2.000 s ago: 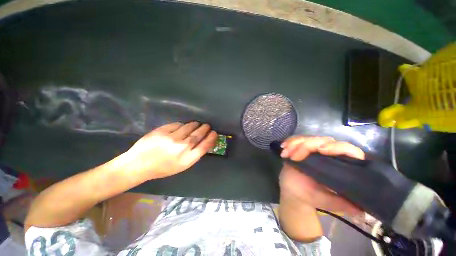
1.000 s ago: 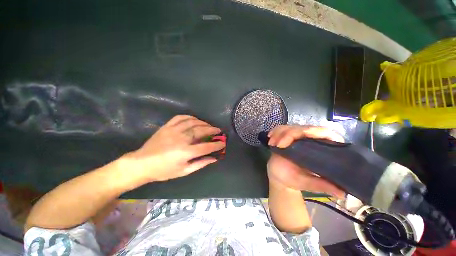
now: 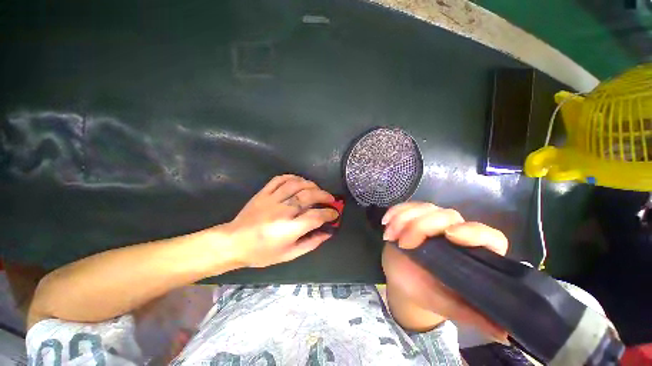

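My left hand (image 3: 289, 218) rests on the dark green bench mat, fingers closed around a small device unit (image 3: 337, 209). Only a red and black edge of the unit shows past the fingertips; the rest is hidden. My right hand (image 3: 436, 250) holds the thick black electric screwdriver (image 3: 493, 286), with a cream tape band at its rear. The screwdriver's dark front end is at the near rim of the round screw dish (image 3: 384, 168), just right of the unit. The dish holds many tiny silvery grains. The bit tip is not clear.
A flat black slab (image 3: 510, 121) lies at the right, beside the yellow desk fan (image 3: 615, 136) with its white cord (image 3: 540, 221). Pale edging (image 3: 486, 32) borders the bench mat at the far right, with a green conveyor surface (image 3: 550, 32) beyond.
Since the earliest frame, the green board under my left fingers has given way to a red part. The screwdriver now slants more steeply, its front end at the dish's near rim.
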